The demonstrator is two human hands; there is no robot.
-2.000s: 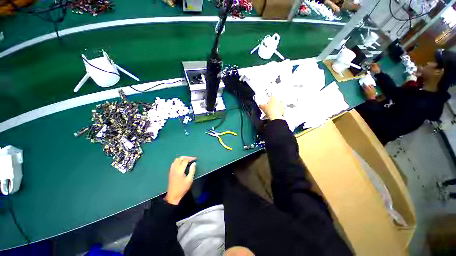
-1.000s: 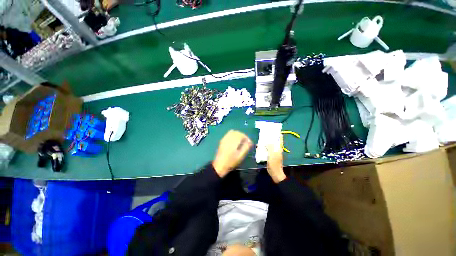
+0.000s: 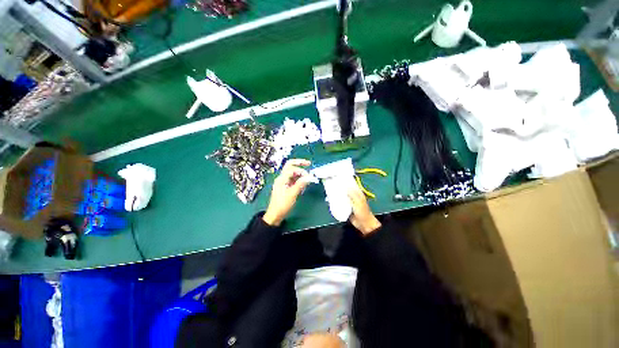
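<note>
My right hand [image 3: 361, 211] holds a white plastic housing [image 3: 337, 187] by its right side, over the green bench near its front edge. My left hand [image 3: 290, 187] is at the housing's upper left corner, thumb and fingers together on a small pale piece [image 3: 311, 178] that is too blurred to name. Yellow-handled pliers [image 3: 370, 172] lie just right of the housing, partly hidden by it. The black electric screwdriver [image 3: 346, 95] hangs behind the housing, over the silver-grey screw feeder [image 3: 333, 122].
Metal-and-brown parts [image 3: 246, 160] and small white pieces [image 3: 296, 134] lie behind left. Black cables [image 3: 424, 136] and heaped housings [image 3: 519, 112] are at right, above a cardboard carton [image 3: 556, 231]. A cable-fitted housing [image 3: 138, 185] and blue parts [image 3: 102, 204] are at left. White two-armed units stand behind.
My right hand went from the housing heap to in front of me, bringing a housing. My left hand has moved up to the housing's corner. The housing is now tilted. The view swung left.
</note>
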